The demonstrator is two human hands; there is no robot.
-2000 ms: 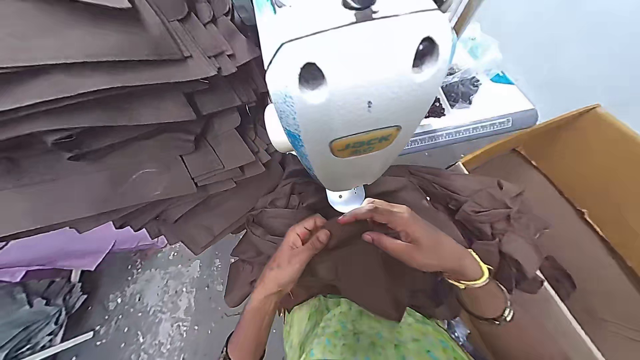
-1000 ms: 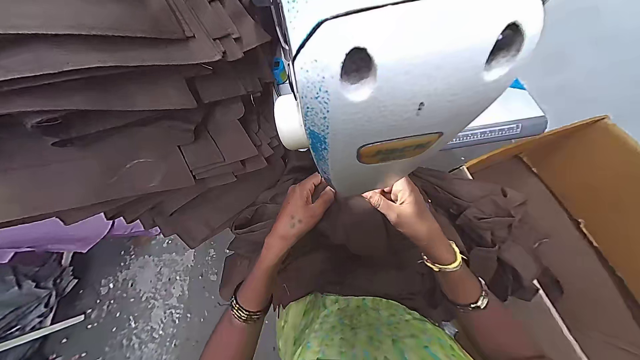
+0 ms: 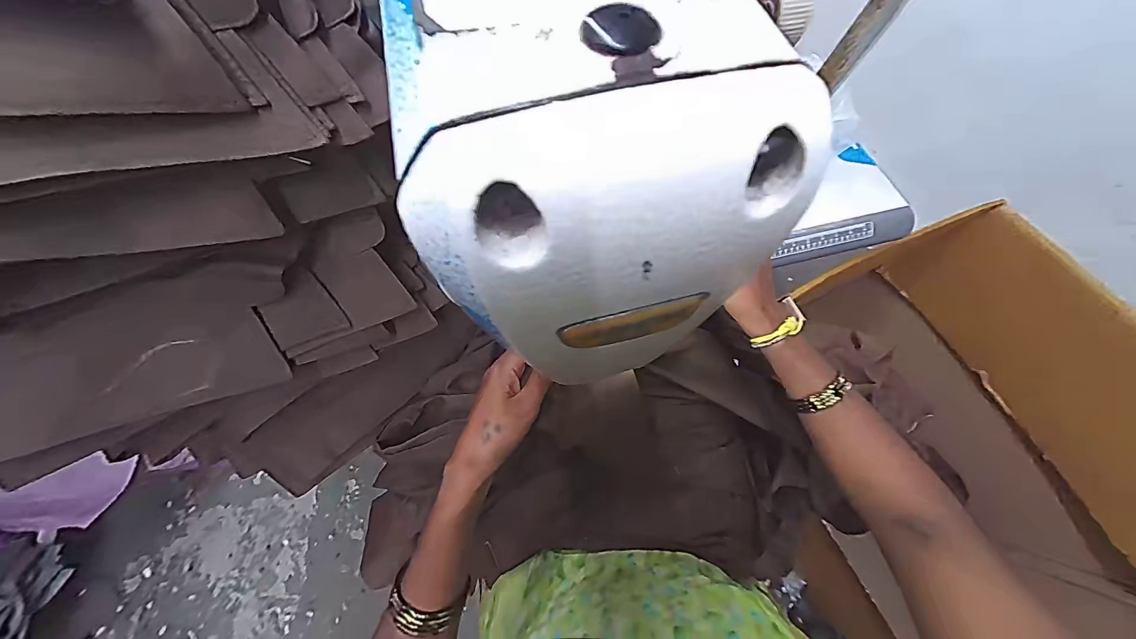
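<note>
The white head of a sewing machine fills the upper middle of the view and hides its needle area. Dark brown fabric lies bunched below it and over my lap. At the machine head's lower left edge, my left hand is on the brown fabric with thumb and fingers close together; its fingertips are partly hidden. My right hand reaches behind the right side of the machine head, where its fingers are out of sight.
Stacked brown fabric pieces rise at the left. An open cardboard box stands at the right, near a white machine part with a ruler strip. Lilac cloth hangs at lower left above a speckled floor.
My right hand has moved from the fabric in front of the machine to behind its right side. My left hand remains by the lower left edge of the machine head.
</note>
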